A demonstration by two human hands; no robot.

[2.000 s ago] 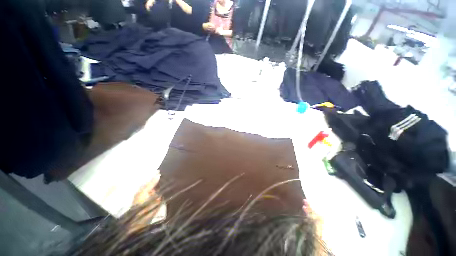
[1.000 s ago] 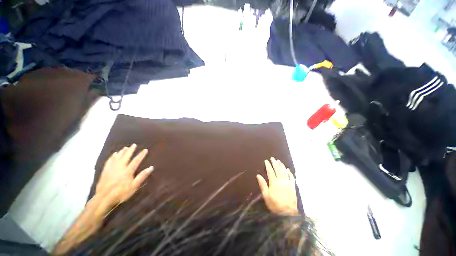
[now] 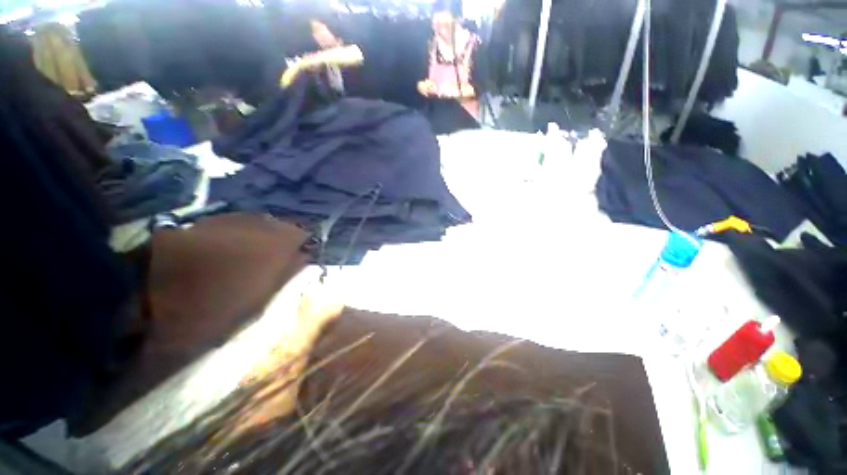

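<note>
A brown garment (image 3: 622, 394) lies on the white table in front of me, with its lower part hidden by my hair. My left hand (image 3: 311, 320) is at its upper left corner, washed out by bright light, so I cannot tell whether its fingers grip the cloth. My right hand is not in view.
Brown cloth (image 3: 218, 274) lies over the left table edge. A navy garment pile (image 3: 362, 153) is behind it, with a thin wire loop. A blue-capped bottle (image 3: 680, 250), a red item (image 3: 741, 350) and a yellow-capped bottle (image 3: 783, 369) stand at right. Two people are beyond.
The view has tilted up and turned. My left hand has moved from flat on the brown cloth to its upper left corner. My right hand has gone out of view.
</note>
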